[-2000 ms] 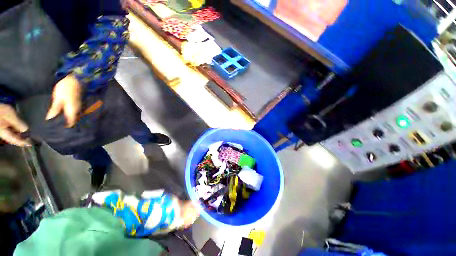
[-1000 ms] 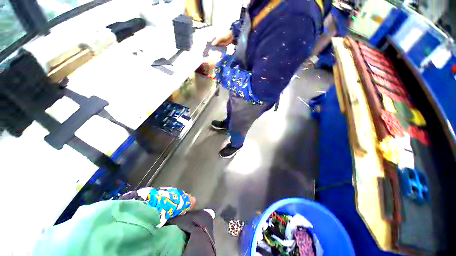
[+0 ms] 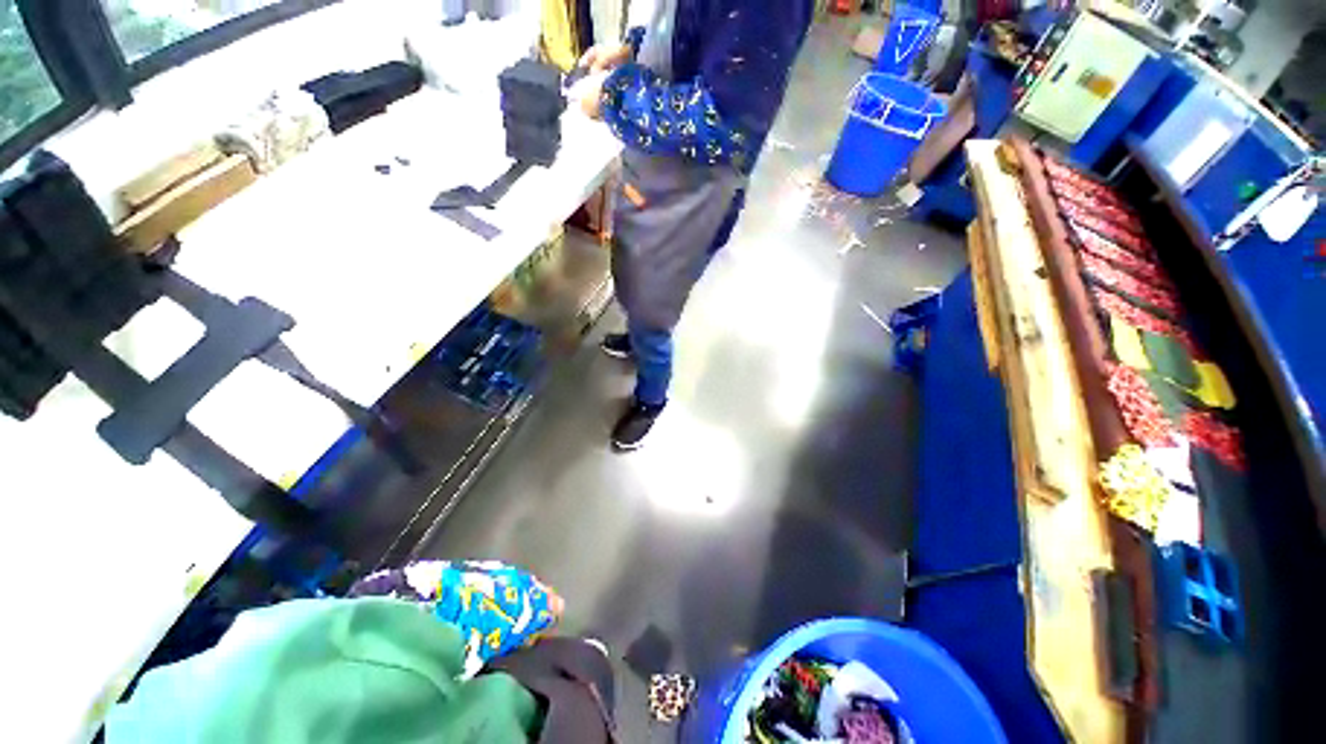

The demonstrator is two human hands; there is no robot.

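My left hand (image 3: 551,605) shows small and blurred at the end of a blue-and-yellow patterned sleeve, low in the view. Its fingers are not clear, and no held thing can be made out. My right hand is out of view. A round blue tub (image 3: 953,680) stands to the right of my left hand, cut off by the bottom edge. It holds mixed scraps (image 3: 868,722) in white, black, green and pink. A small spotted scrap (image 3: 670,696) lies on the floor between my hand and the tub.
A white table (image 3: 364,204) with black strap pieces (image 3: 204,371) runs along the left. A person in a grey apron (image 3: 669,240) stands beside it. A wood-edged press bed (image 3: 1040,480) with red pieces and a blue frame (image 3: 1201,593) is at right. Another blue bin (image 3: 877,146) stands behind.
The view has swung left from the press controls to the table and aisle. The tub now shows lower. My left hand is no longer at the tub's rim.
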